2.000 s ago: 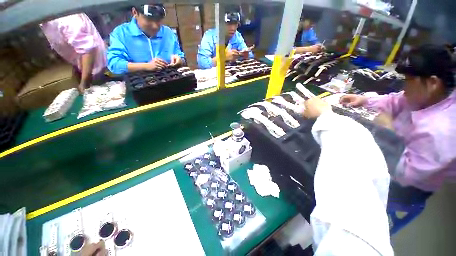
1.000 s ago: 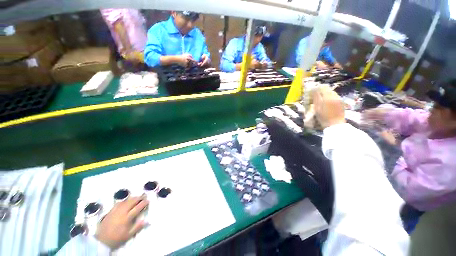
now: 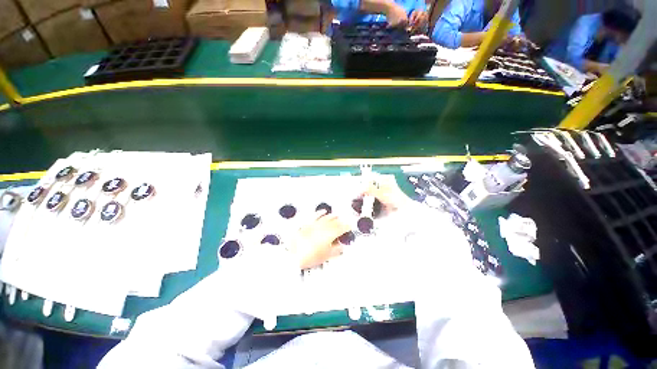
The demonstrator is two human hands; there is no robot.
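Several smartwatches with dark round faces, such as this smartwatch (image 3: 250, 220), lie in rows on a white foam sheet (image 3: 389, 277) in front of me. No white print shows on these faces. My left hand (image 3: 320, 239) lies low over the middle of the sheet, its fingers beside watch faces; whether it grips one is unclear. My right hand (image 3: 387, 197) is at the sheet's upper right, its fingers on the edge of a smartwatch (image 3: 366, 206) with a pale strap pointing up. Sleeves hide part of the sheet.
Stacked foam sheets (image 3: 94, 252) with printed-face watches lie left. Right are sticker stock (image 3: 472, 234), a small white box (image 3: 490, 196) with a bottle (image 3: 516, 164), crumpled tissue (image 3: 519, 236) and a black parts tray (image 3: 612, 209). The yellow-edged conveyor (image 3: 288, 122) runs behind; workers sit beyond.
The view has swung left and down. My right hand has come back from the parts tray to the foam sheet, with a watch at its fingers. More watches now show on the sheet.
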